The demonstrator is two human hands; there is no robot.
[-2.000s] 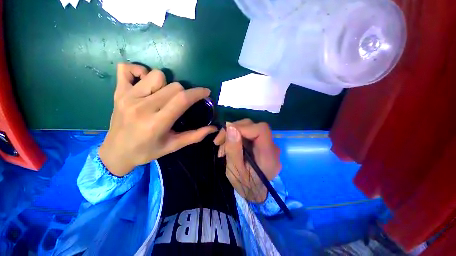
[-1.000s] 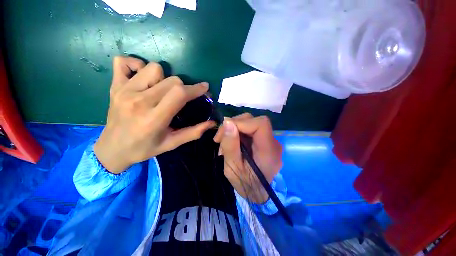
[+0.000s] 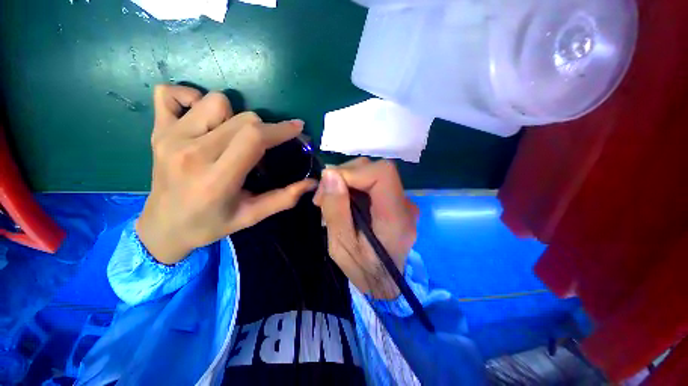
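Observation:
My left hand (image 3: 207, 170) holds a round, dark, shiny lens assembly (image 3: 290, 160) by its rim between thumb and index finger, at the near edge of the green table. A small purple-blue glare shows on its upper right rim. My right hand (image 3: 368, 226) holds a thin black stick (image 3: 392, 268) like a pen. The stick's tip is at or close to the lens's right edge; the fingertips hide whether it touches. A white wipe (image 3: 376, 130) lies on the table just beyond my right hand.
A translucent white bottle (image 3: 490, 64) stands at the upper right, beyond the wipe. Red stacked trays (image 3: 596, 203) fill the right side. A red-orange tray (image 3: 26, 207) edge is at the far left. More white wipes (image 3: 185, 6) lie at the top edge. Blue surfaces are below the table edge.
Both hands and the lens have shifted slightly left in the picture, along with the table items. The bottle and wipe also sit a little further left. The grips on lens and stick look the same.

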